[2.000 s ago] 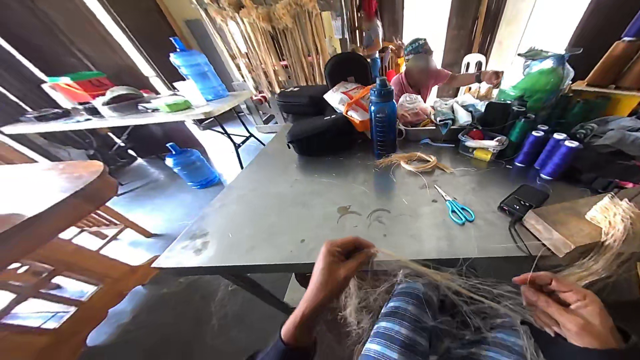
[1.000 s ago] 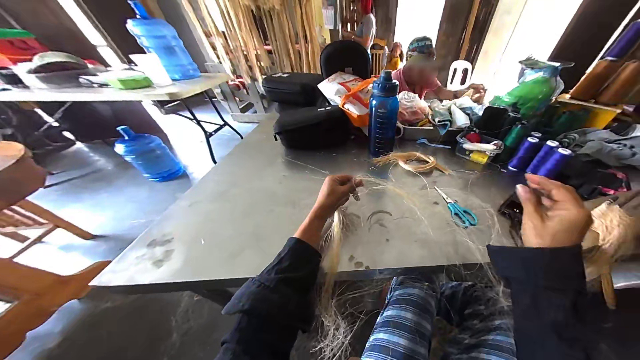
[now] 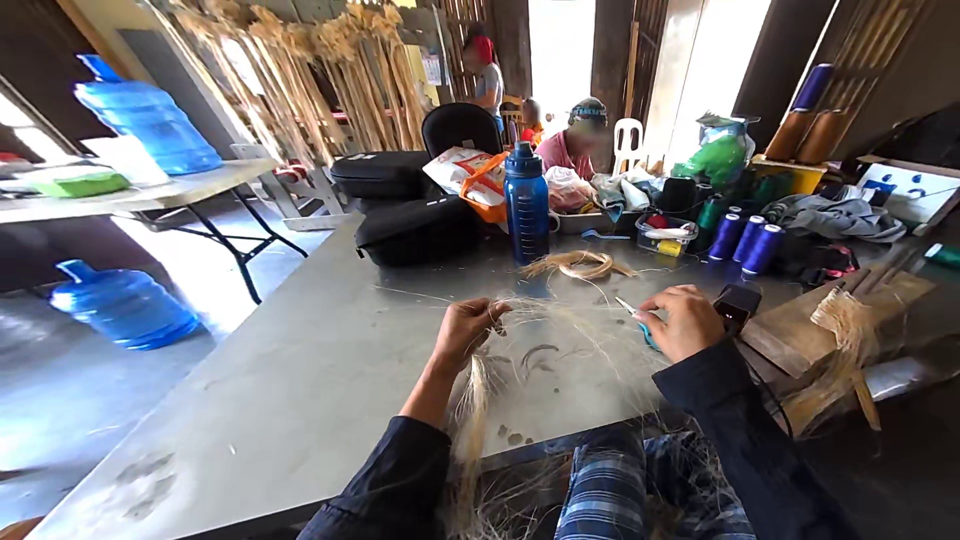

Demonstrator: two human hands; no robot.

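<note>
My left hand [image 3: 471, 330] is closed on a bundle of pale plant fibres [image 3: 472, 409]; its tail hangs past the table edge toward my lap, and loose strands spread rightward from the fist. Over a pair of teal-handled scissors [image 3: 625, 305] is my right hand [image 3: 684, 321], fingers bent, hiding most of the handles. Whether it grips the scissors or a fine strand cannot be told. A coiled hank of tan fibre [image 3: 585, 264] lies behind both hands. Loose fibres also cover the striped cloth on my lap.
On the metal table [image 3: 300, 375] stand a blue bottle [image 3: 527, 206], black cases [image 3: 420, 229], purple thread spools [image 3: 763, 249] and a black device [image 3: 737, 306]. A wooden block [image 3: 787, 330] with a fibre bundle [image 3: 844, 319] is at right. A person [image 3: 574, 146] sits across the table.
My right hand has moved left and down, from beside the purple spools to the scissors. My left hand remains closed on the fibres, which it has lifted from the lap.
</note>
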